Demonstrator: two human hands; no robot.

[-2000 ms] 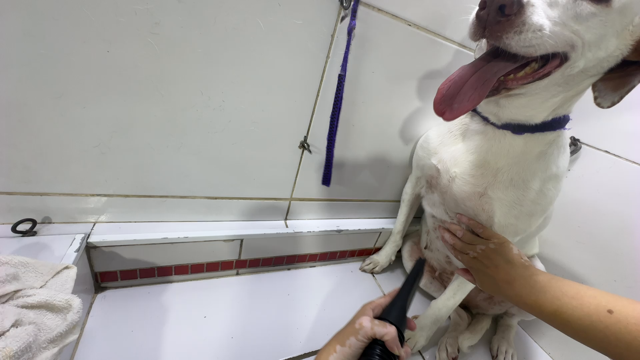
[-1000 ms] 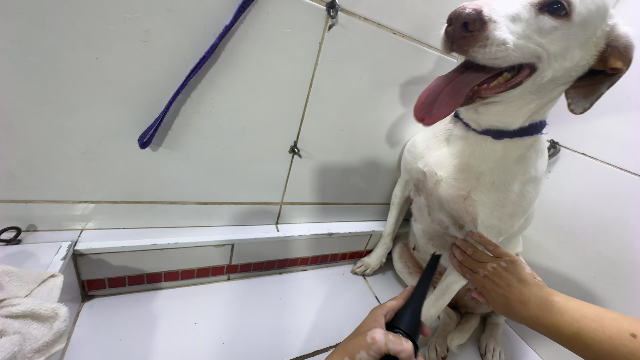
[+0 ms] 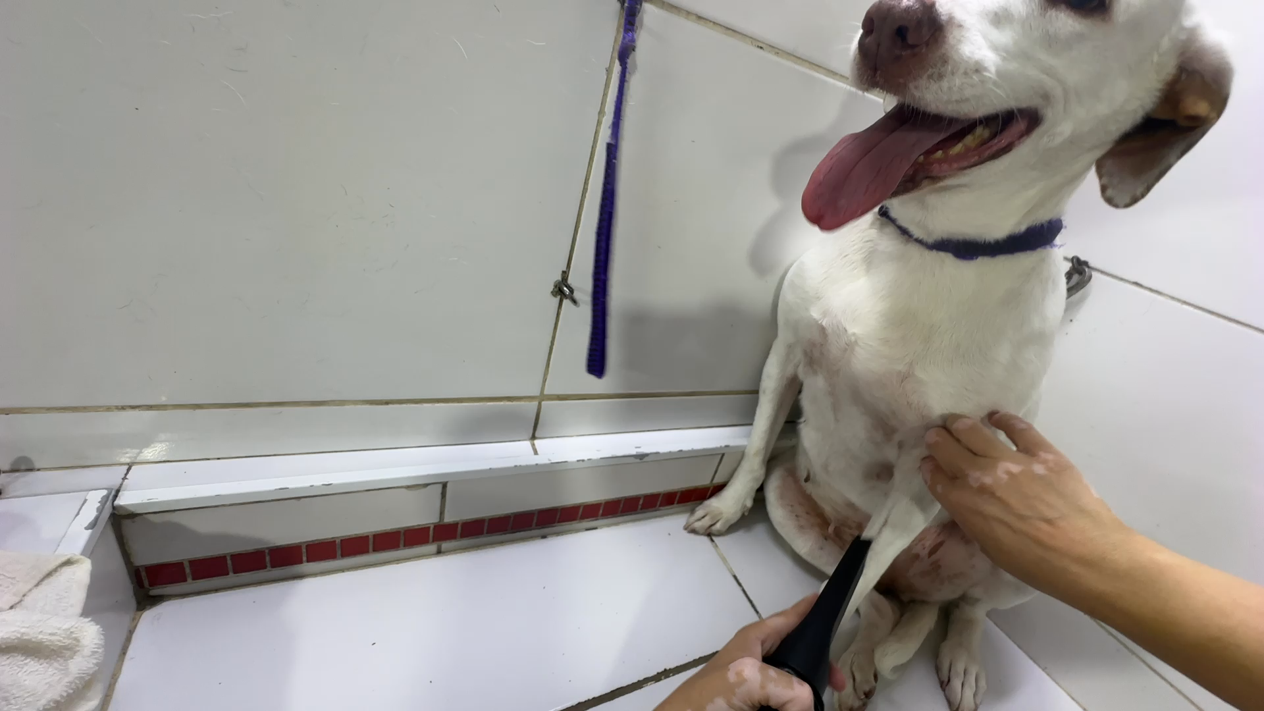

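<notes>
A white dog (image 3: 918, 326) with brown ears and a dark blue collar (image 3: 973, 243) sits in the tiled corner, mouth open and tongue out. My left hand (image 3: 755, 662) is closed around a black tapered nozzle (image 3: 829, 612), whose narrow tip points up at the dog's front leg, close to the belly. My right hand (image 3: 1017, 489) rests on the dog's lower chest at the top of that leg, fingers bent against the fur. Whether it pinches skin or leg cannot be told. The nozzle's rear end lies outside the view.
A purple strap (image 3: 602, 257) hangs on the tiled wall beside a small metal hook (image 3: 563, 288). Behind the dog's shoulder is another metal fitting (image 3: 1077, 275). A low ledge (image 3: 395, 472) with red mosaic runs along the wall. At the left lies a cream towel (image 3: 44, 632).
The purple strap, swung out to the left one second ago, now hangs nearly straight down. My left hand and the nozzle have moved down from the dog's chest to its front leg.
</notes>
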